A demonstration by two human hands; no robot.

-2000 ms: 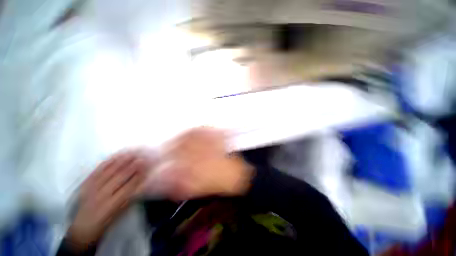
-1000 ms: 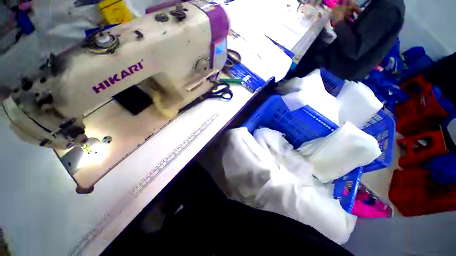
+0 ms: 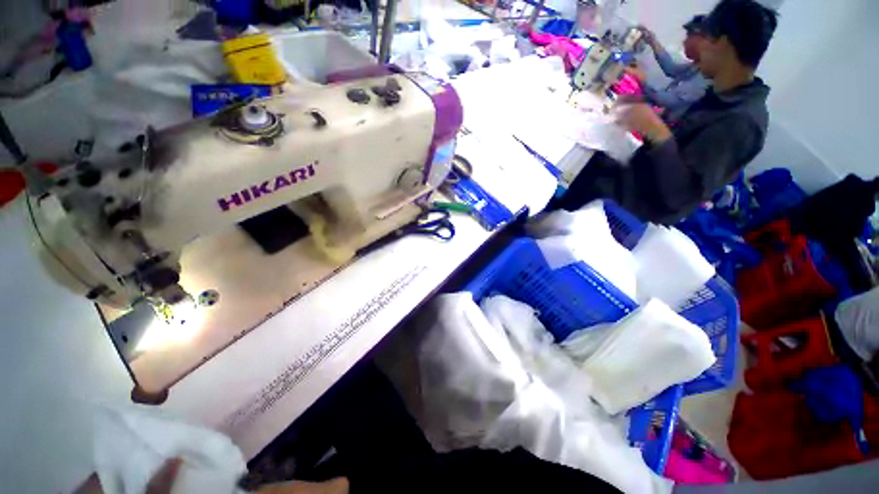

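A bunched white fabric piece [image 3: 193, 452] is at the bottom left, over the table's front edge. My left hand [image 3: 162, 479] is cut off by the bottom edge; its fingers show against the fabric and hold it. My right hand [image 3: 304, 486] is a strip of skin at the bottom edge, just right of the fabric; its fingers are hidden or out of the picture. The beige HIKARI sewing machine [image 3: 279, 183] stands beyond, its lamp lighting the needle area [image 3: 173, 314]. No fabric shows under the needle.
Black scissors [image 3: 414, 229] lie right of the machine. Blue crates [image 3: 569, 299] with white pieces [image 3: 641, 357] stand right of the table, with a white fabric heap [image 3: 511, 386] before them. Two people [image 3: 713, 125] sit at the back right. Red bags [image 3: 790, 425] lie on the floor.
The view has swung from blurred hands and white fabric to the machine, then tilted up slightly. White fabric and parts of my hands have come in at the bottom left since one second ago.
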